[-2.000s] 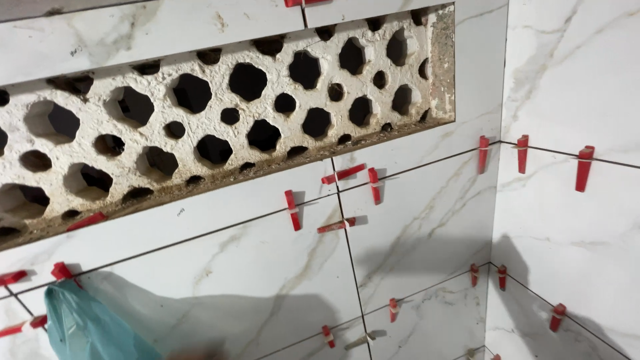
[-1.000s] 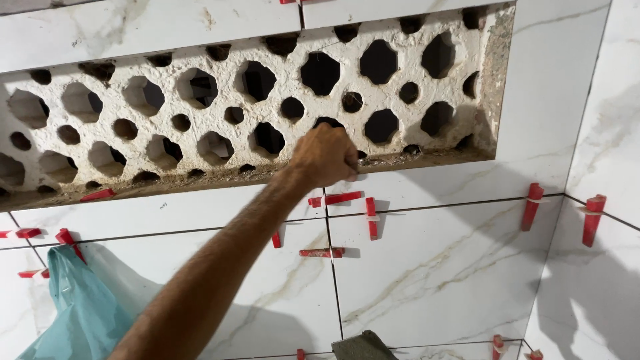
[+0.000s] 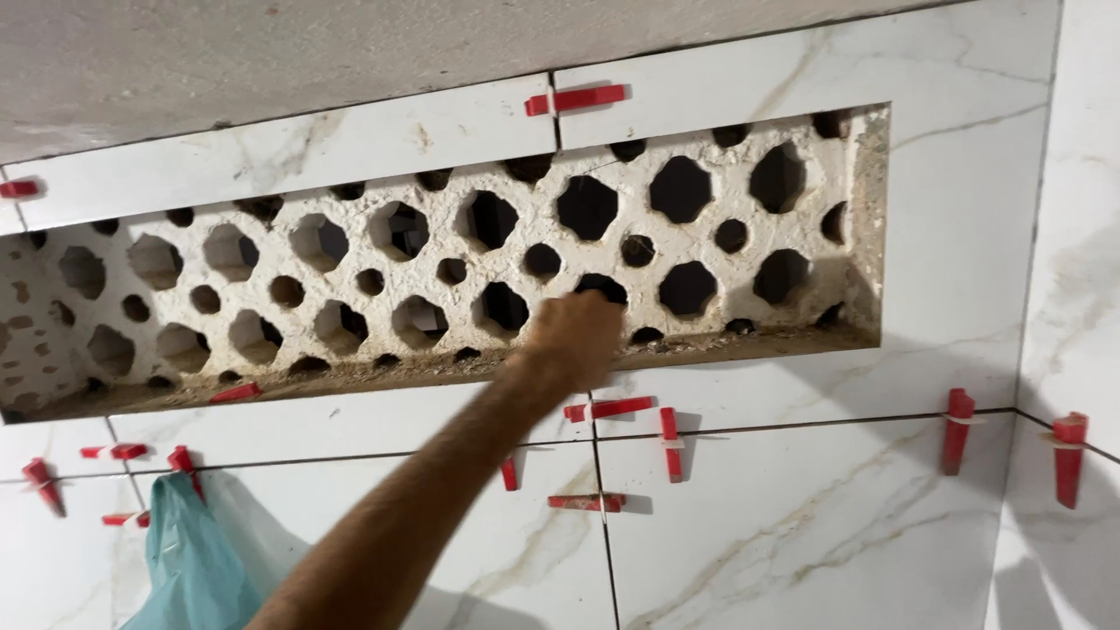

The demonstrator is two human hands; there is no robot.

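Note:
My left hand (image 3: pixel 577 341) reaches up from the bottom of the view to the lower edge of a white perforated ventilation block screen (image 3: pixel 560 219) set in a wall recess. The fingers look curled, but they are blurred and partly hidden, so I cannot tell whether they hold anything. Just under the hand, a red tile-levelling wedge (image 3: pixel 621 408) sits in a white clip across a tile joint. An upright red wedge (image 3: pixel 671 444) is to its right, and another red wedge (image 3: pixel 586 502) lies level below. My right hand is out of view.
A teal plastic bag (image 3: pixel 192 560) hangs from a red wedge (image 3: pixel 182 464) at lower left. A loose red wedge (image 3: pixel 236 393) lies on the recess ledge. More wedges (image 3: pixel 958 429) stand by the right corner. Marbled white tiles (image 3: pixel 787 516) cover the walls below a rough grey surface (image 3: pixel 262 52).
My left arm has come up to the block screen since the oldest frame. The view has shifted upward. A dark object at the bottom edge one second ago is out of view.

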